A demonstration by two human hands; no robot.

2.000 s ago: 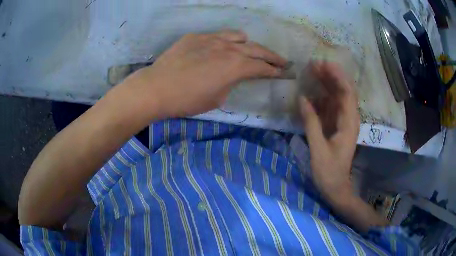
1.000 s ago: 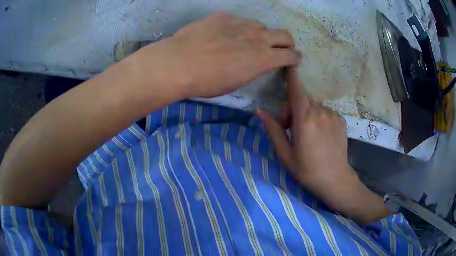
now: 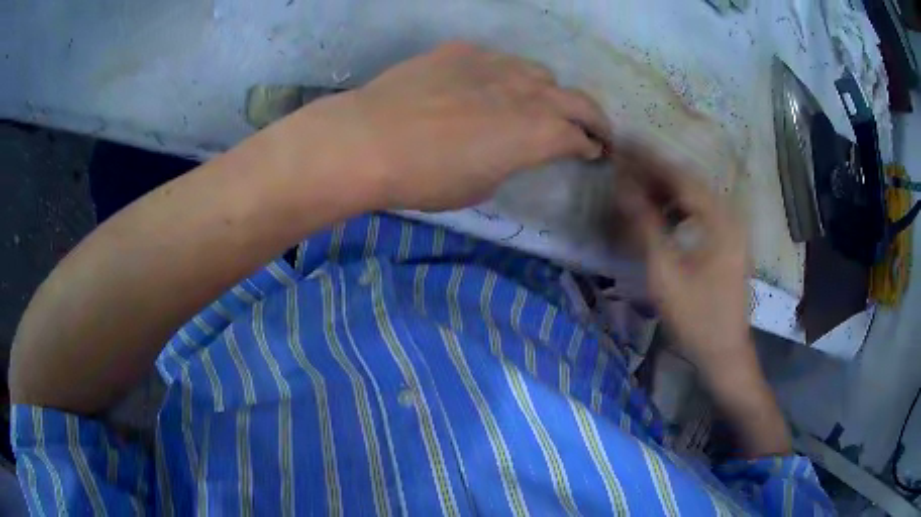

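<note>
My left hand [image 3: 470, 126] lies palm down at the middle of the table, over the dark bar-like pressing template. The template's pale wrapped end [image 3: 273, 104] shows to the left of my forearm. The fingertips press on its right end, mostly hidden. A greyish fabric piece [image 3: 560, 197] shows blurred beneath and in front of my left fingers. My right hand [image 3: 692, 217] is motion-blurred just right of the left fingertips, at the fabric's right side. Whether its fingers hold the cloth cannot be told.
The steam iron [image 3: 833, 167] is parked at the right edge on a dark sheet [image 3: 833, 303]. A yellow object [image 3: 891, 237] and a black cable are right of it. The white, brown-stained table cover [image 3: 131, 61] ends at a front edge close to my striped shirt.
My right hand has moved right and away from the left fingertips, where it was touching a second ago. My left hand stays over the template. The view has shifted slightly.
</note>
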